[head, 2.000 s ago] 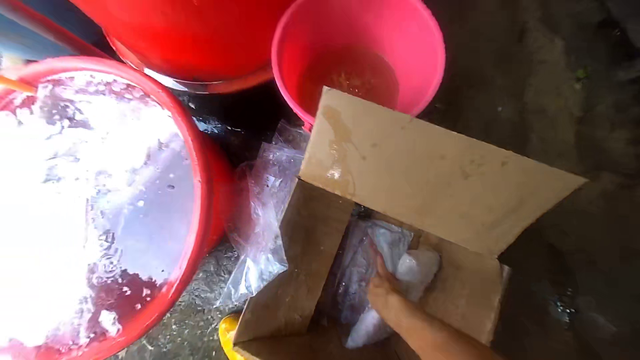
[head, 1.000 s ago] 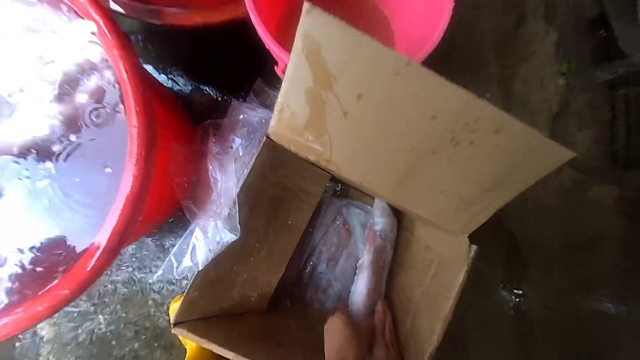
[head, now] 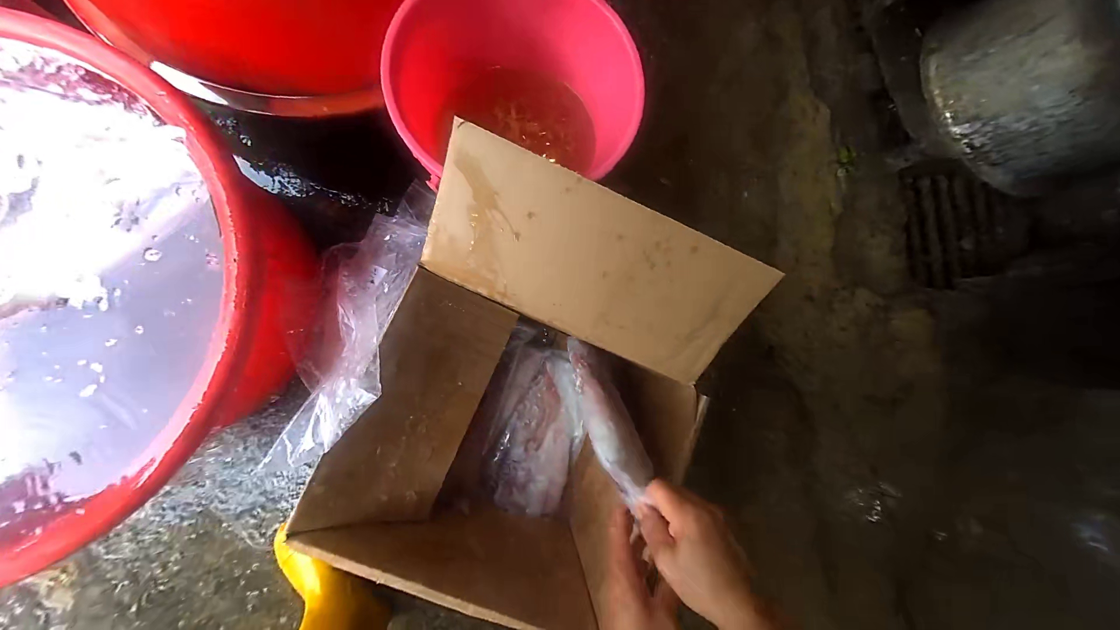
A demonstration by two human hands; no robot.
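A long, pale, frozen-looking piece (head: 608,429), perhaps fish or squid in clear plastic, slants over the right side of the open cardboard box (head: 376,420). My right hand (head: 700,547) grips its lower end between thumb and fingers. Just to the left, my left hand (head: 632,569) has its fingers raised beside that same end; whether they hold it is unclear. Inside the box lies another pale piece in clear plastic (head: 534,442), untouched by either hand. The wide cardboard flap (head: 595,254) stands folded outward at the far side.
A red tub (head: 232,289) of water with pale contents is at left. Behind the box are another red tub (head: 254,52) and a pink bucket (head: 525,96) holding brownish liquid. Clear plastic (head: 350,332) and a yellow boot (head: 324,586) flank the box. A grey container (head: 1024,87) and floor grate (head: 945,227) are at right.
One second ago the long piece lay deeper in the box with the hands at its lower end. It now leans to the right, its gripped end at the box's right side.
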